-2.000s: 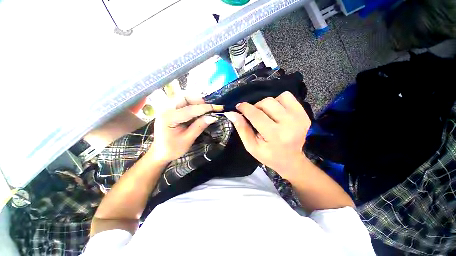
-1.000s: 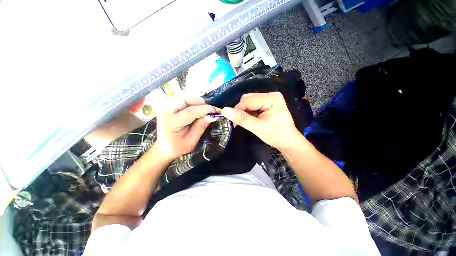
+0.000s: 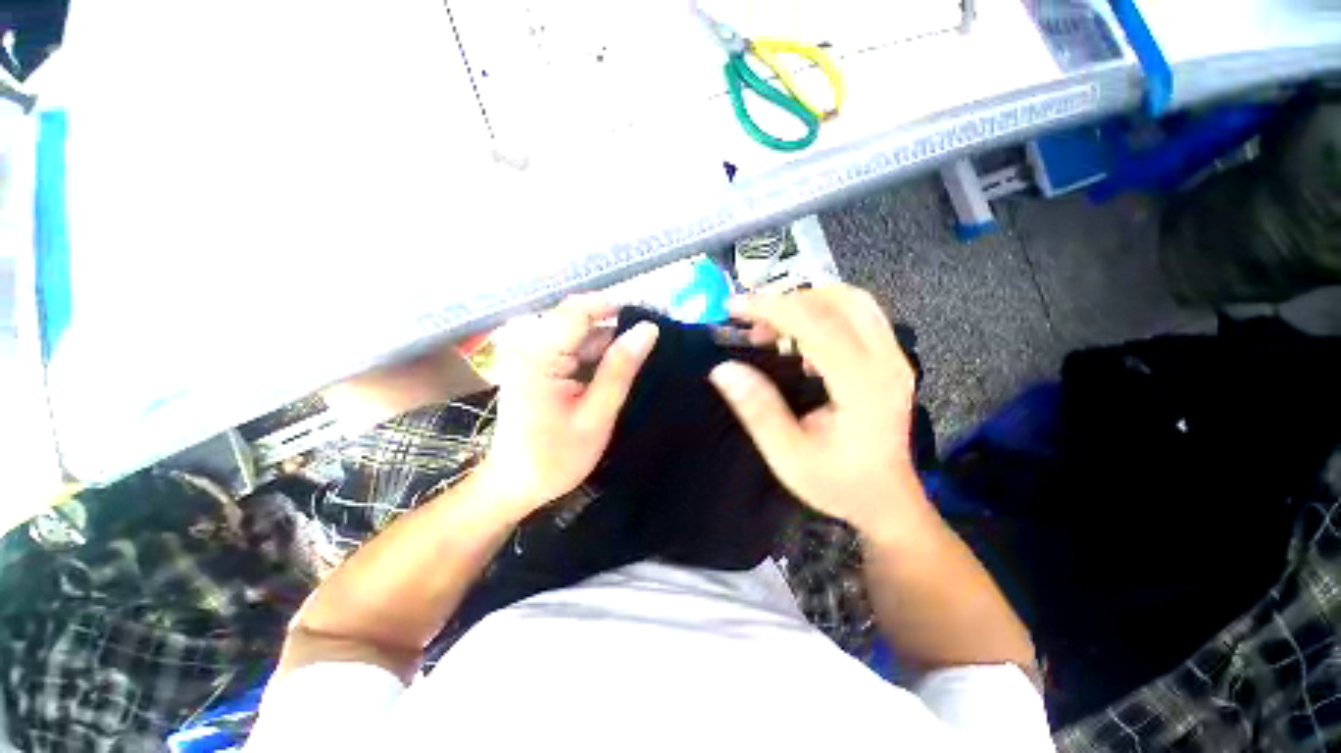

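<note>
The black lining (image 3: pixel 684 456) of a plaid garment lies over my lap, with its upper edge raised between my hands. My left hand (image 3: pixel 566 397) pinches that edge between thumb and fingers. My right hand (image 3: pixel 831 397) is on the cloth to the right, its thumb apart from the curled fingers, which touch the upper edge. What lies under the right fingertips is hidden. A checked part of the garment (image 3: pixel 405 453) shows left of my left hand.
The white table (image 3: pixel 294 191) spans the front, with a ruler strip along its edge. Scissors with green and yellow handles (image 3: pixel 780 91) lie on it. A black garment pile (image 3: pixel 1162 471) is at right, a checked pile (image 3: pixel 133 618) at left. Dark cloth is at the upper right.
The view has shifted, bringing the scissors into sight. My hands have moved apart. The curved checked piece between them is out of sight and black lining faces up.
</note>
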